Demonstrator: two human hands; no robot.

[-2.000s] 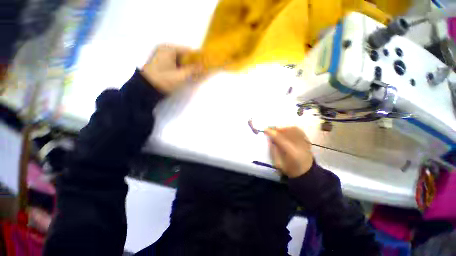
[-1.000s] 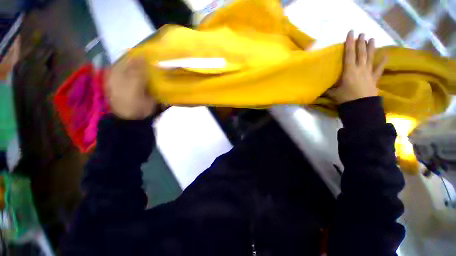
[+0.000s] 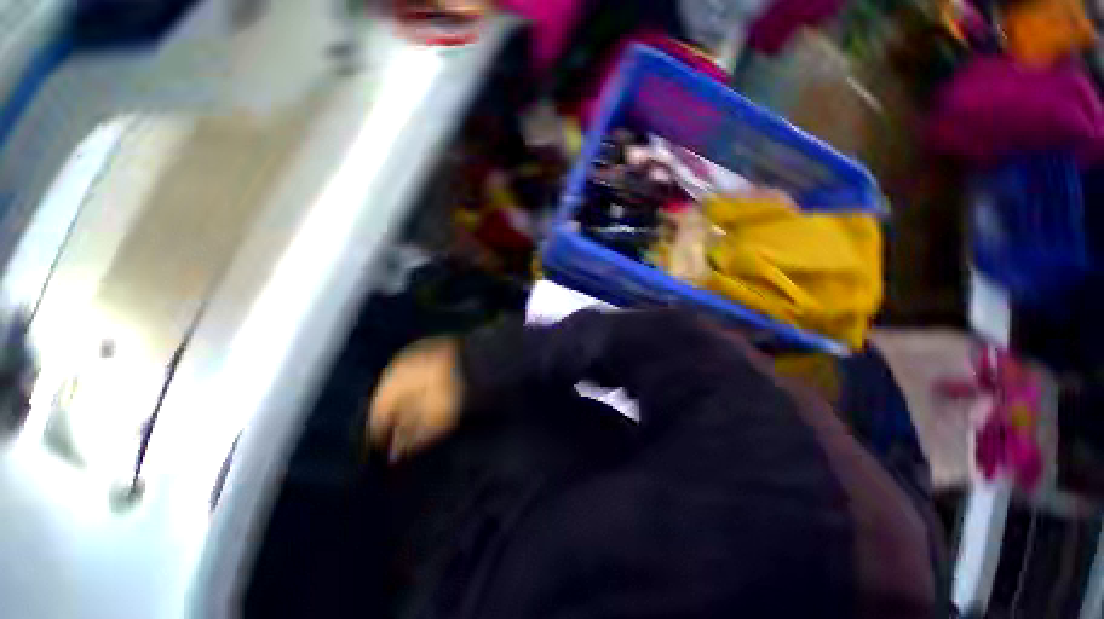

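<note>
The view is blurred. One hand, which looks like my right hand [image 3: 418,397], is left of centre, low beside the table's front edge. Its dark sleeve comes in from the right. The fingers are bent and too blurred to tell whether they hold anything. My left hand is not in view. A mustard-yellow cloth [image 3: 799,266] lies bunched in the right part of a blue crate [image 3: 757,111], with pale and dark pieces to its left. The crate is beyond my right arm, and the hand is not touching it.
The white machine table [image 3: 297,302] runs along the left, with its front edge slanting. Part of a machine shows at the far left edge, blurred. Magenta cloth [image 3: 1023,109] lies at the upper right, above another blue container [image 3: 1029,230]. A pink piece [image 3: 1007,417] hangs at the right.
The view has swung right, from the table and lap to the blue crate. The yellow cloth both hands held a second ago is no longer seen in them. My left hand has left the view.
</note>
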